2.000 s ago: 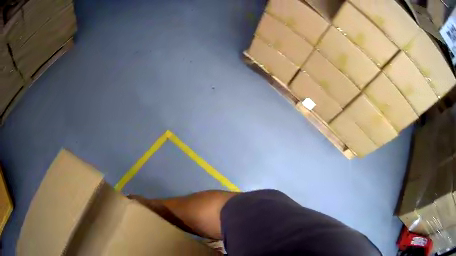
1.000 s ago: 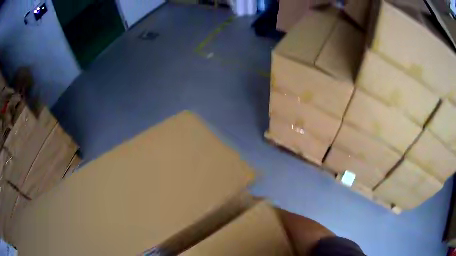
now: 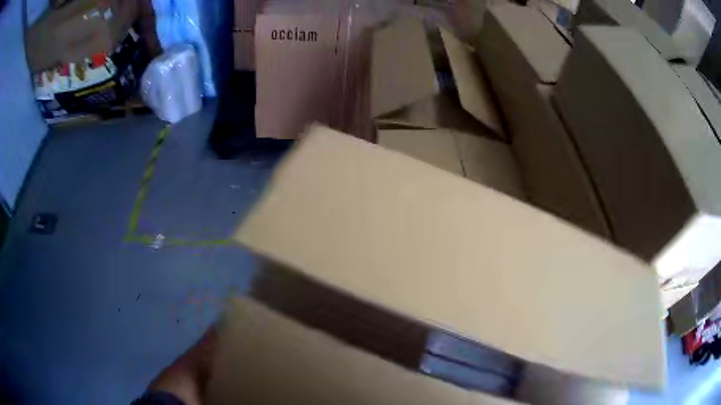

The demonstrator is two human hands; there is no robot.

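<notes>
A large open brown shipping carton (image 3: 451, 261) fills the lower middle and right, its broad flaps raised and tilted. A dark gap between the flaps shows part of the inside, with a greyish shiny strip. My left hand (image 3: 194, 368) is at the carton's left side near the bottom edge, blurred, with a dark band or cuff at the wrist. It holds the carton; its fingertips are not clear. My right hand is not in view.
Brown cartons (image 3: 537, 142) with some open flaps stand close behind and to the right. A printed carton (image 3: 292, 79) stands beyond. White wrapped rolls (image 3: 172, 85) and a dark printed bag (image 3: 91, 83) stand back left. A yellow line (image 3: 146, 190) marks the blue-grey floor.
The view has swung from the pallet of stacked cartons to other cartons and the rolls. The held carton has moved right in view. The forearm at its right has left view; a hand shows at its left.
</notes>
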